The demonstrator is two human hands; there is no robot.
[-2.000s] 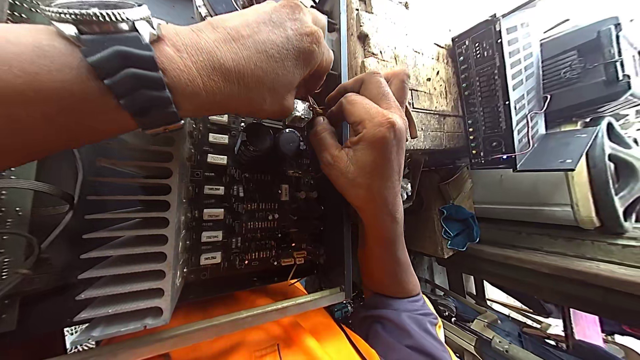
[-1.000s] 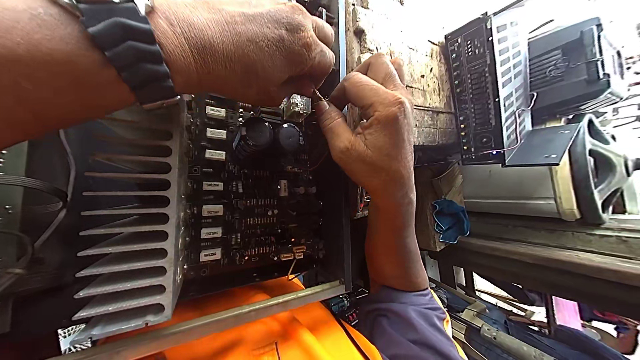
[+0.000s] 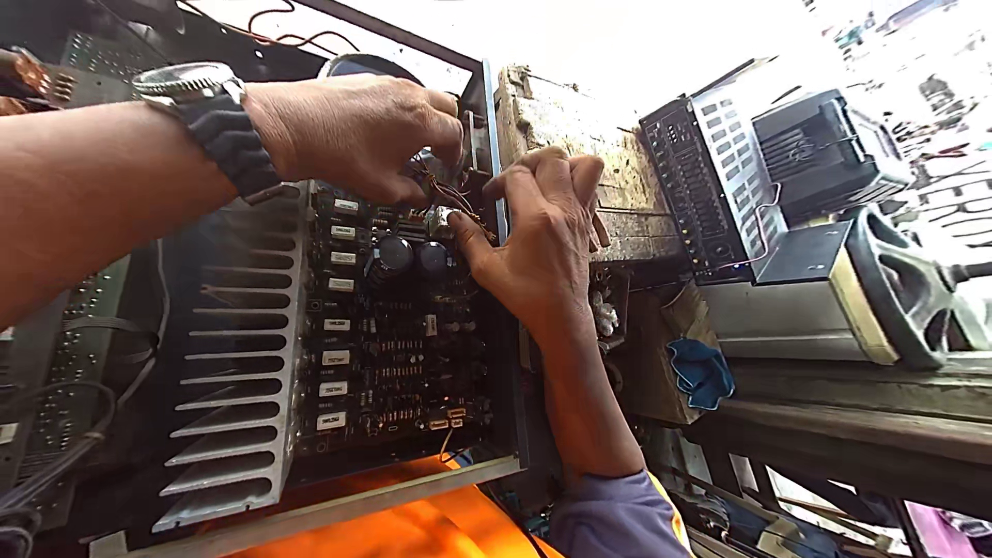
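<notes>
My left hand (image 3: 372,139), with a watch on its wrist, reaches in over an opened amplifier chassis. Its thumb and index finger lie beside a bundle of thin dark twisted wires (image 3: 449,194); its grip is unclear. Facing it, my right hand (image 3: 542,225) has its thumb at the frayed wire ends and a whitish component (image 3: 442,222), its other fingers raised and apart. Below the hands is a circuit board (image 3: 399,349) with two large capacitors (image 3: 393,254) and a row of white resistors (image 3: 336,325). A finned aluminium heatsink (image 3: 232,387) runs along the board's left.
The chassis wall (image 3: 496,147) stands beside my right hand. Beyond it are a worn wooden block (image 3: 620,178) and a black mixer-like unit (image 3: 690,186). A blue cloth (image 3: 701,373) hangs near a large speaker frame (image 3: 903,287). More boards and cables (image 3: 85,442) lie at left.
The fingertips of both hands, close together before, have moved apart, and the wire bundle between them now shows plainly. The view has shifted, showing more of the chassis at the top.
</notes>
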